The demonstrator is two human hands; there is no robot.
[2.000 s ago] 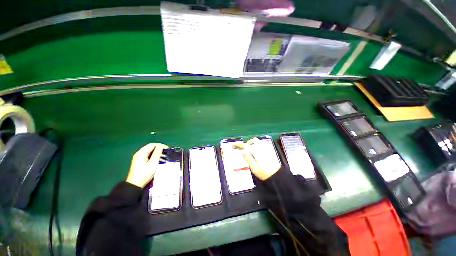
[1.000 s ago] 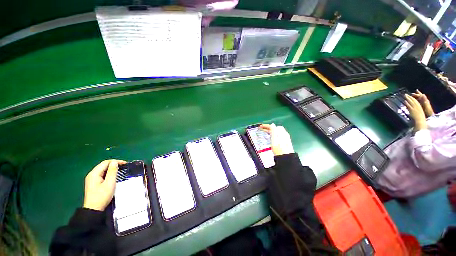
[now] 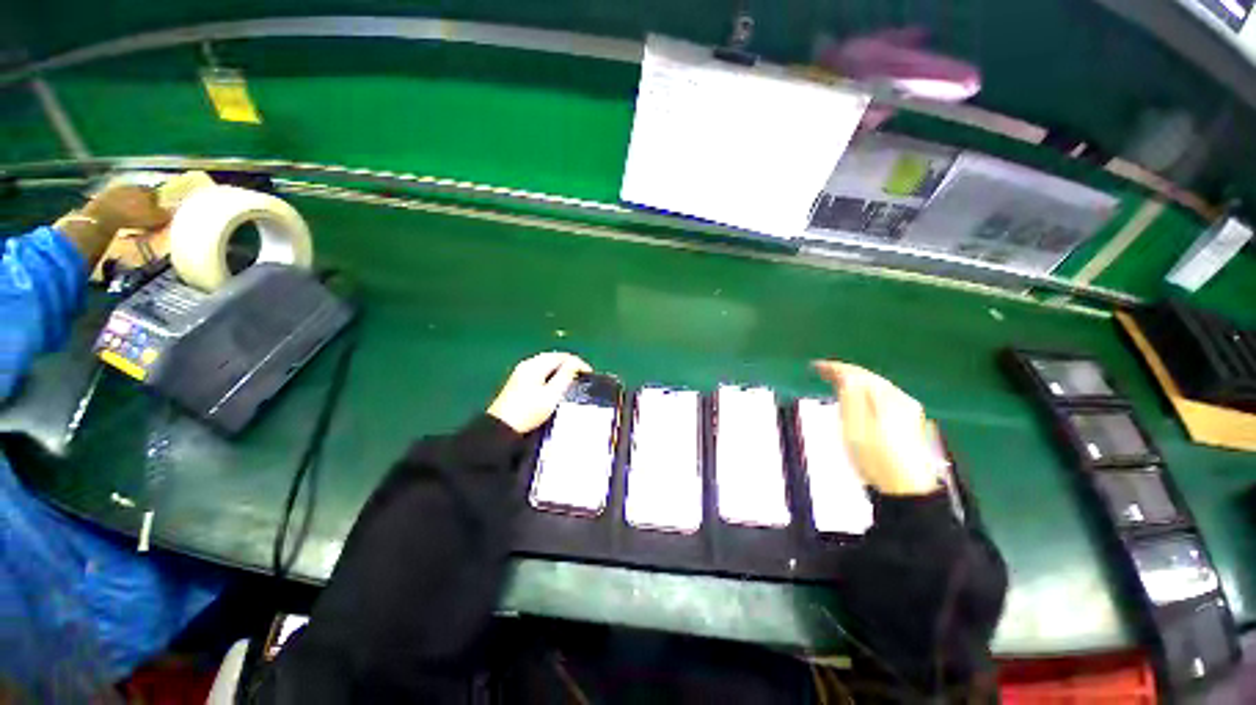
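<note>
A black phone tray [image 3: 689, 548] lies along the bench's front with a row of phones. The leftmost phone [image 3: 576, 461] has a dark band at its top and a white lower screen. The second [image 3: 664, 468], third [image 3: 751, 461] and fourth [image 3: 831, 475] show white screens. Another phone's edge shows at the right, mostly hidden by my right hand and sleeve. My left hand [image 3: 537, 391] is at the top left edge of the leftmost phone; whether it grips is unclear. My right hand [image 3: 888, 430] is over the fourth phone's right side, fingers extended, holding nothing visible.
A second tray [image 3: 1123, 461] of phones lies at right, near stacked black trays [image 3: 1219, 344]. A red bin [image 3: 1074, 680] is below the bench edge. At left are a tape roll [image 3: 207, 248], a dark grey box [image 3: 255, 344] with a cable, and a person in blue sleeves.
The view has swung left, bringing the tape roll and blue-sleeved person into sight. My right hand is now beside the fourth phone, fingers spread more. My left hand remains at the leftmost phone.
</note>
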